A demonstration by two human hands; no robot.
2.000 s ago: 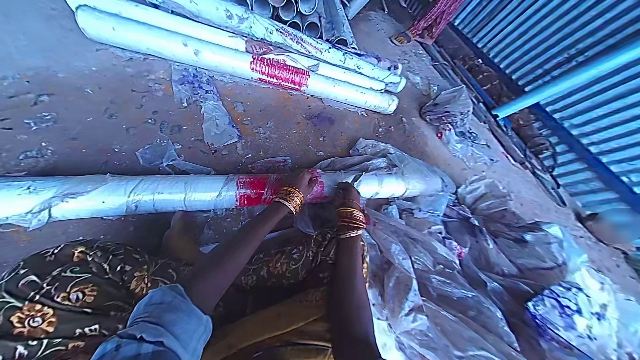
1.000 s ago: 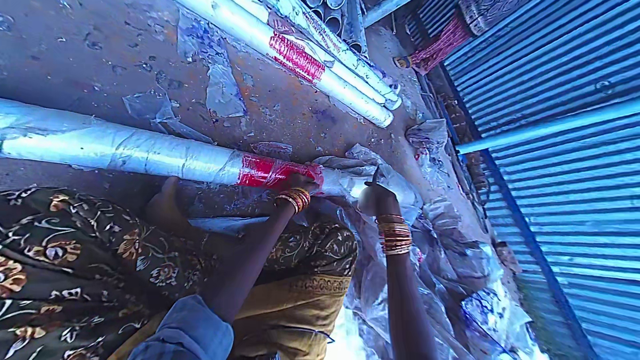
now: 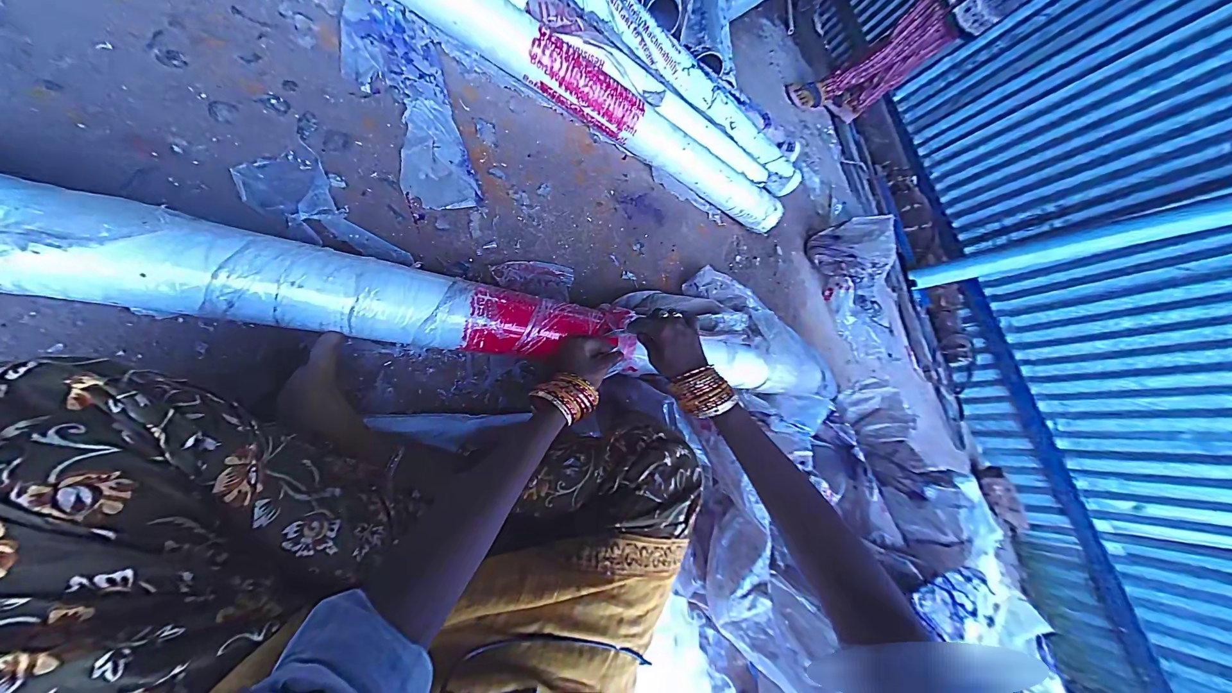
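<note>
A long white tube (image 3: 337,289), wrapped in clear plastic film with a red printed band (image 3: 510,322), lies on the ground across my lap's far side. At the right end of the red band my left hand (image 3: 587,358) grips the plastic film, its fingers curled against the tube. Just right of it, my right hand (image 3: 671,342) is closed on the film on top of the tube. Whether it also holds a small tool is hidden by the fingers. Loose film (image 3: 731,298) bunches around the tube's right end.
Several white wrapped tubes (image 3: 712,178) with red print lie beyond. Torn plastic scraps (image 3: 438,154) are on the dirt floor. Crumpled plastic sheeting (image 3: 866,472) is heaped at right, near a corrugated metal wall (image 3: 1136,385) with a pale pole (image 3: 1078,241).
A small dark pointed thing showed at my right hand a second ago; now it does not show. My right hand has come closer to my left. The view has turned.
</note>
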